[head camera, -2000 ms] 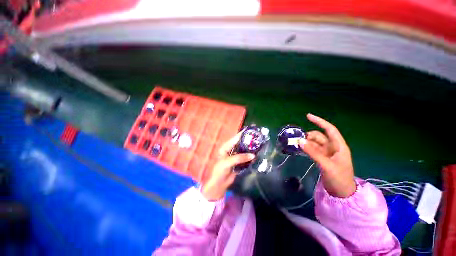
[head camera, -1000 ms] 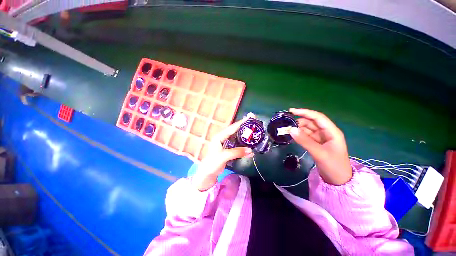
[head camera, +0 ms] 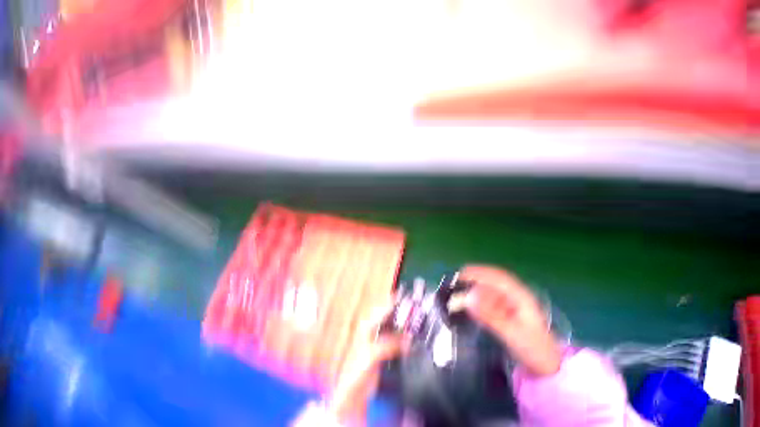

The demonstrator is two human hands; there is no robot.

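The view is strongly blurred. My left hand (head camera: 373, 360) holds a dark round watch-like unit (head camera: 410, 310) in front of me. My right hand (head camera: 507, 307) is just to the right, its fingers at a second dark unit (head camera: 454, 293). The two units are close together; whether they touch cannot be told. A red-orange cell tray (head camera: 333, 258) lies on the green bench to the left of my hands. Its left part looks darker and streaked; single units in its pockets cannot be made out. A pale spot shows near its middle.
White cables (head camera: 658, 354) run to a white block (head camera: 722, 369) at the right, beside a blue object (head camera: 672, 397). A red tray edge (head camera: 751, 359) stands at the far right. A bright white shelf (head camera: 500, 150) with red items crosses the back. Blue floor (head camera: 150, 359) lies lower left.
The camera has tilted up, so the tray and hands sit lower in view and the shelf shows again. Both hands still hold the dark units close together.
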